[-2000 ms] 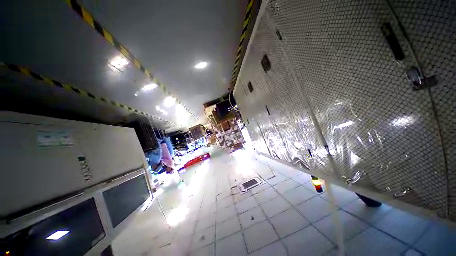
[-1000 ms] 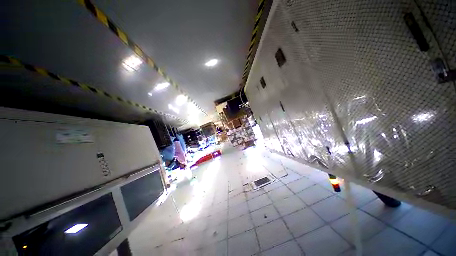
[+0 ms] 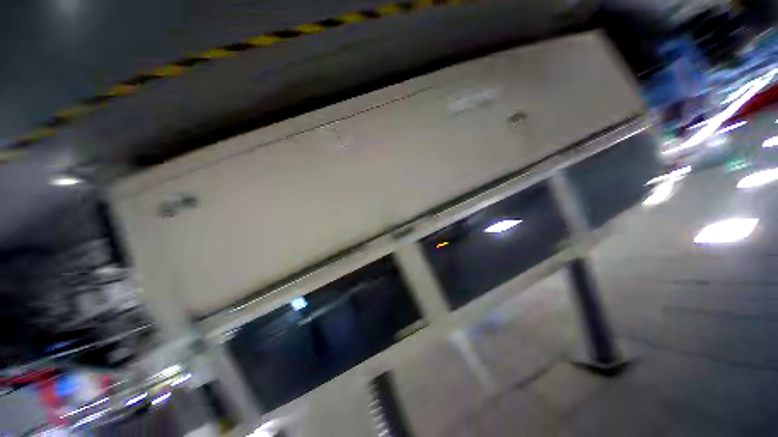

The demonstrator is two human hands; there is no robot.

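Neither of my hands is in the picture. The view is tilted, upside down and blurred by motion. Nearest in front of me is a long cream machine cabinet [image 3: 341, 179] that runs across the middle. It has several dark windows [image 3: 499, 243] along its lower part in the picture, with light reflections in them. Small dark markings show on its panel, too blurred to read.
Black exhaust hoses [image 3: 595, 316] stand below the cabinet. Yellow-black floor tape [image 3: 281, 36] crosses the top. A person in a blue smock [image 3: 682, 72] is blurred at upper right, near a red thing [image 3: 762, 104]. White tiled ceiling [image 3: 699, 341] fills the lower right.
The view has swung left. The cream cabinet has moved from the left edge to the middle, and the wrapped cabinets on the right have left the picture.
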